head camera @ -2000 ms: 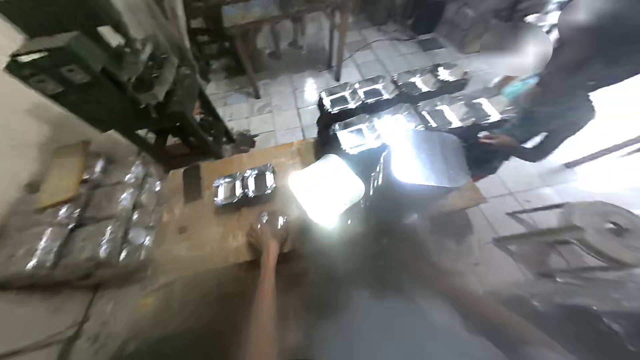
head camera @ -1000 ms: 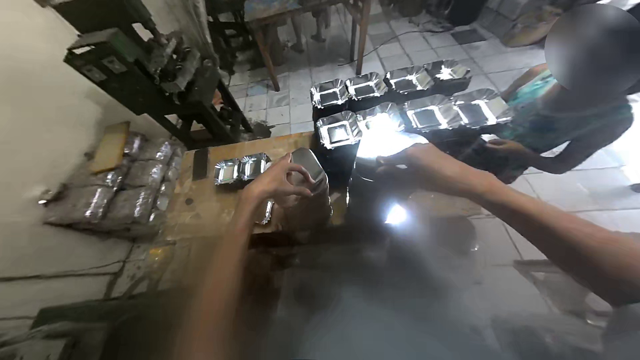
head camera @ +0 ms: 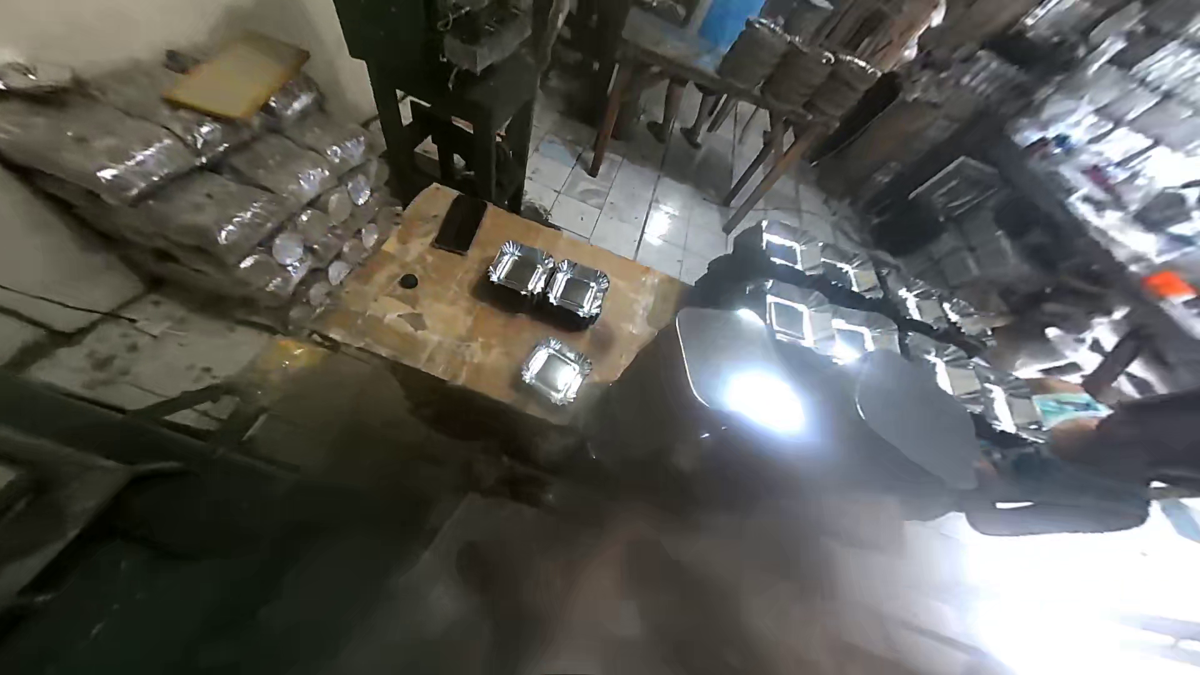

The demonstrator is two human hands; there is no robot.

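Observation:
Neither of my hands can be made out; a blurred skin-toned shape at the bottom centre is too unclear to name. Two stacks of small square foil trays (head camera: 577, 289) stand side by side on a worn wooden board (head camera: 450, 323). Nearer the board's front edge lies another foil tray (head camera: 556, 371), apart from them. To the right, a smooth shiny flat sheet or stack top (head camera: 717, 352) reflects a bright glare. Beside it is a second grey rounded sheet (head camera: 914, 412), partly blurred. Behind these stand rows of stacked foil trays (head camera: 790, 319).
Wrapped bundles (head camera: 272, 169) are piled at the left, with a yellowish slab (head camera: 239, 75) on top. A dark metal machine stand (head camera: 487, 112) rises behind the board. A dark flat block (head camera: 460, 223) lies at its back corner. Another person's arm (head camera: 1078, 427) shows at the right.
My hands, seen at the board and the shiny stack one second ago, are no longer distinguishable. The view has swung and shows more of the room at the right.

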